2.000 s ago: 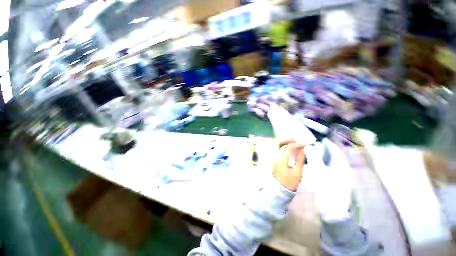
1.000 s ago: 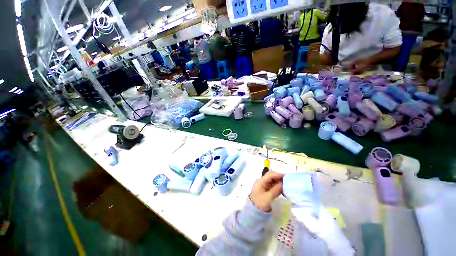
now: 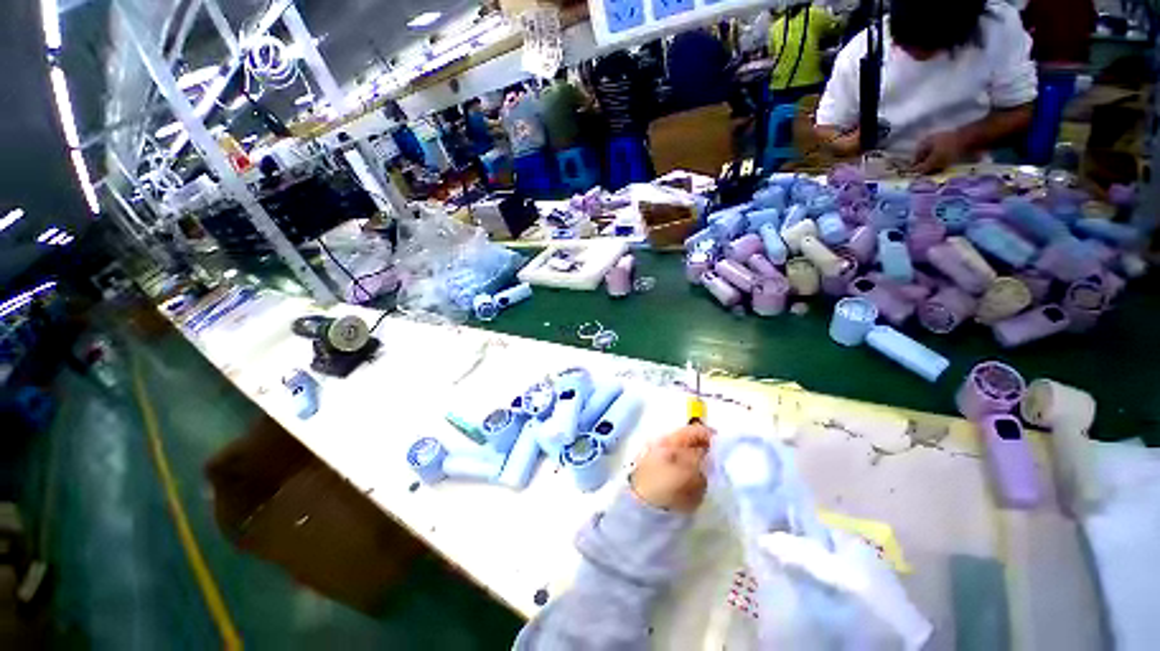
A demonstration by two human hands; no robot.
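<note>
My left hand [image 3: 670, 469], bare in a grey sleeve, is curled at the lower end of a screwdriver [image 3: 697, 411] with a yellow handle part and a thin shaft pointing away from me. Its fingers hide the rest of the handle. My right hand [image 3: 833, 579], in a white glove, holds a light blue fan [image 3: 752, 465] with its round head toward the screwdriver. The fan is blurred and its handle is mostly hidden. A sheet with red marks [image 3: 743, 591] and a yellow sheet [image 3: 878, 537] lie under and beside the glove.
Light blue fans [image 3: 523, 452] lie in a group left of my hands. A dark bench machine [image 3: 341, 343] stands farther left. Purple [image 3: 1011, 458] and cream [image 3: 1058, 407] fans are at right, beside a grey-green pad [image 3: 978, 603]. A large fan heap [image 3: 890, 254] and a person [image 3: 935, 89] are beyond.
My left hand has left the blue fan and closed at the screwdriver's handle. The blue fan has stayed in my right hand, its head now turned more toward me. The view has steadied since the oldest frame.
</note>
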